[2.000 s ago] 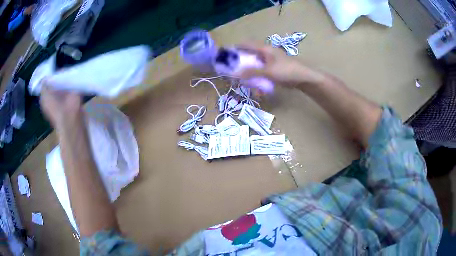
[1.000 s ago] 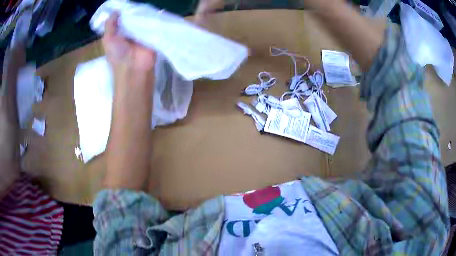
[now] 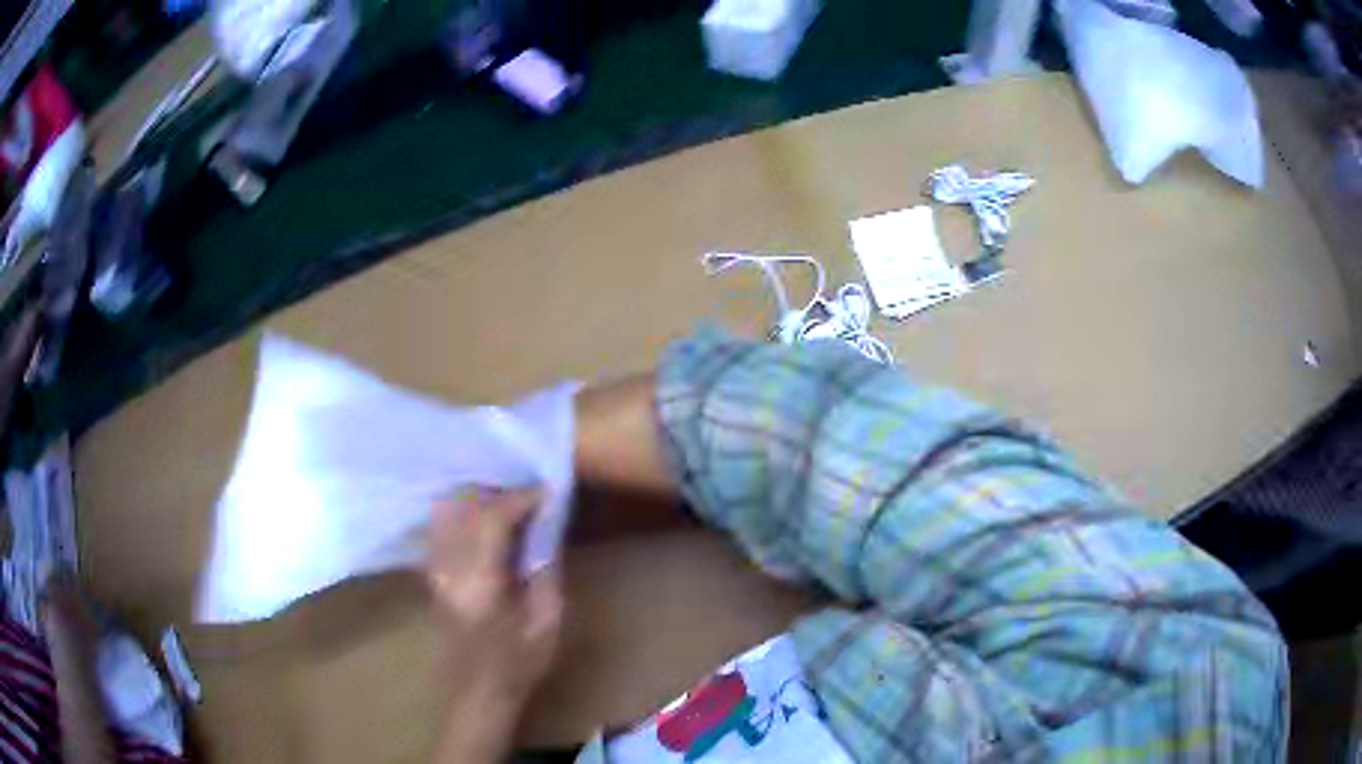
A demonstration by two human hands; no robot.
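Observation:
A white bag or foam sleeve [image 3: 351,485] is spread over the bench at the left. My left hand [image 3: 501,560] grips its near edge, slightly blurred. My right forearm crosses from the right to the bag's right end, and the right hand is hidden in or behind the bag. White USB cables [image 3: 829,317] lie partly hidden behind my right sleeve. A folded white leaflet [image 3: 907,261] lies beside another cable bundle [image 3: 978,191].
The dark green surface [image 3: 627,135] past the bench holds a purple item [image 3: 538,78], a white box [image 3: 759,33] and blurred boxes. A white sheet [image 3: 1165,97] lies far right. Another person's striped sleeve [image 3: 30,694] and forearm are at the lower left.
My left hand has lowered with the white bag. My right arm has swung from the far side across to the bag. The purple fan held earlier no longer shows in my right hand.

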